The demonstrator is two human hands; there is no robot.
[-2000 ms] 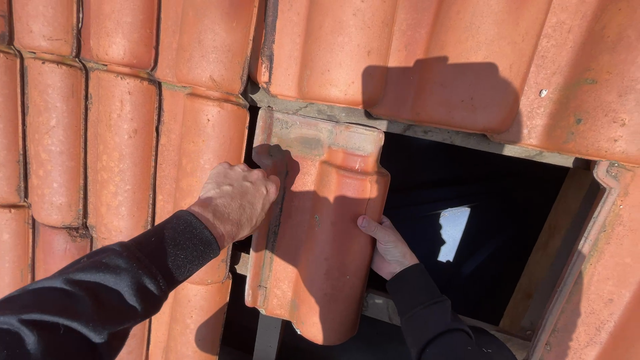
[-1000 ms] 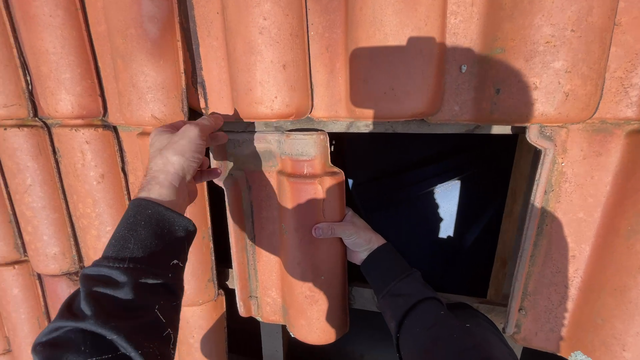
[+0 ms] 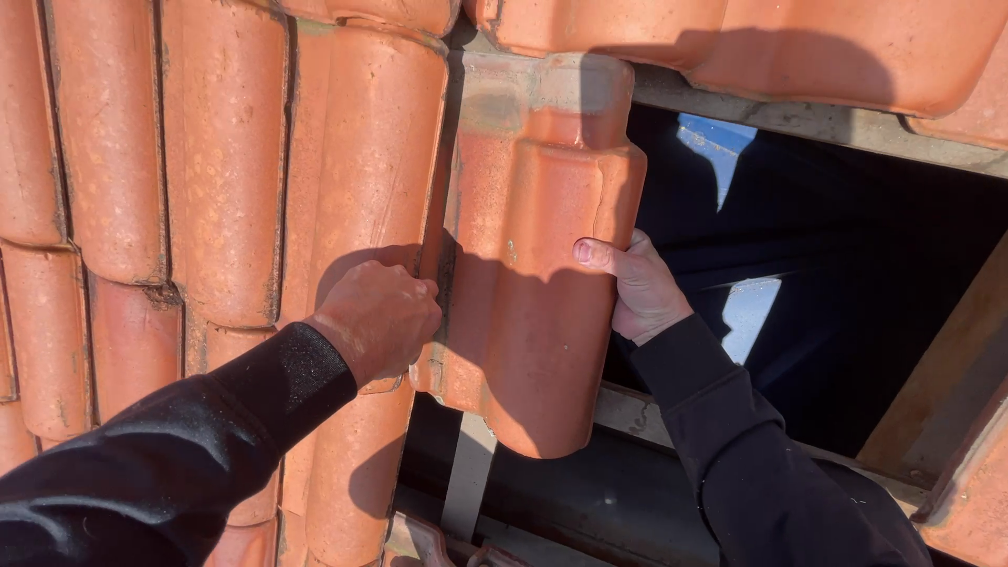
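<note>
A terracotta roof tile (image 3: 551,315) lies at the left side of an opening in the roof, its upper end close under the tile row above. My right hand (image 3: 642,283) grips its right edge, the thumb on top and the fingers hidden beneath. At the tile's lower left edge is my left hand (image 3: 386,319), curled with its knuckles up, over the seam with the neighbouring laid tile (image 3: 378,157). Its fingertips are hidden, so whether it grips an edge cannot be told.
Wooden battens cross above (image 3: 819,122) and below (image 3: 630,413) the dark opening, where dark sheeting (image 3: 827,236) shows bright patches. A wooden rafter (image 3: 937,386) stands at the right. Laid tiles (image 3: 228,173) cover the left, and more tiles (image 3: 787,47) overhang the upper batten.
My left hand has moved from the tile's upper left corner down to its lower left edge. My right hand still holds the right edge. The tile now sits closer against the left row.
</note>
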